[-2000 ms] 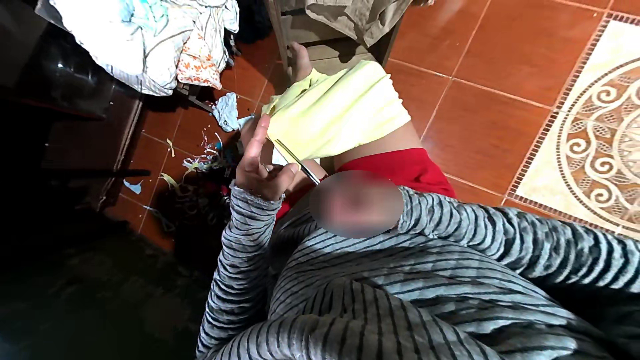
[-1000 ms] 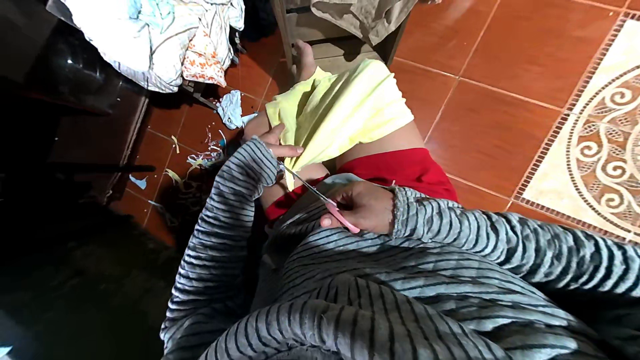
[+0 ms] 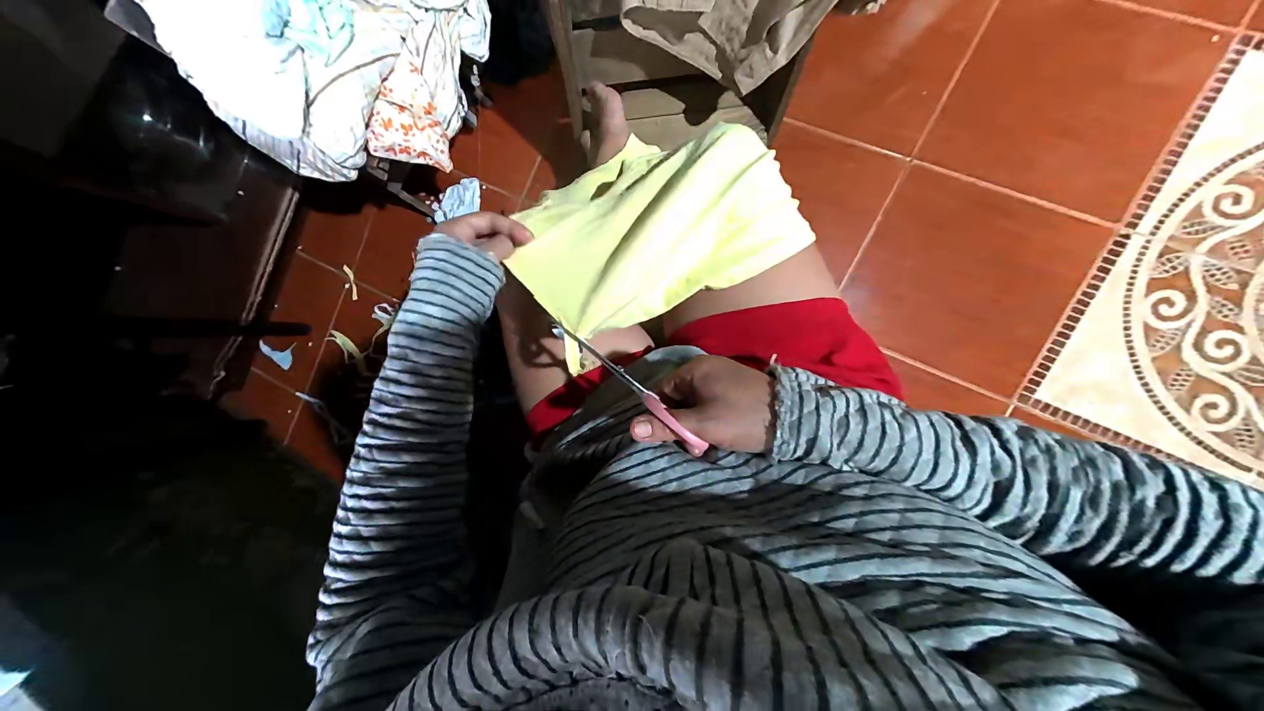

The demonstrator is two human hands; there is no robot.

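A piece of yellow cloth (image 3: 671, 227) lies spread over my legs, above the red shorts. My left hand (image 3: 487, 232) pinches its left edge between thumb and fingers. In my right hand (image 3: 716, 405) is a pair of scissors (image 3: 632, 380) with pink handles and metal blades. The blades point up and left, and their tips are at the lower left edge of the cloth, beside a narrow strip that hangs down. Whether the blades are parted is hard to tell.
White and patterned fabric (image 3: 296, 89) is heaped at the upper left. Fabric scraps (image 3: 346, 346) lie on the tiled floor (image 3: 997, 227) at the left, with a light blue scrap (image 3: 458, 199) higher up. A wooden piece of furniture (image 3: 642, 59) bearing beige cloth stands ahead.
My left hand has moved from near the scissor blades up to the cloth's left edge and has taken hold there. The cloth's left side is now drawn out leftward.
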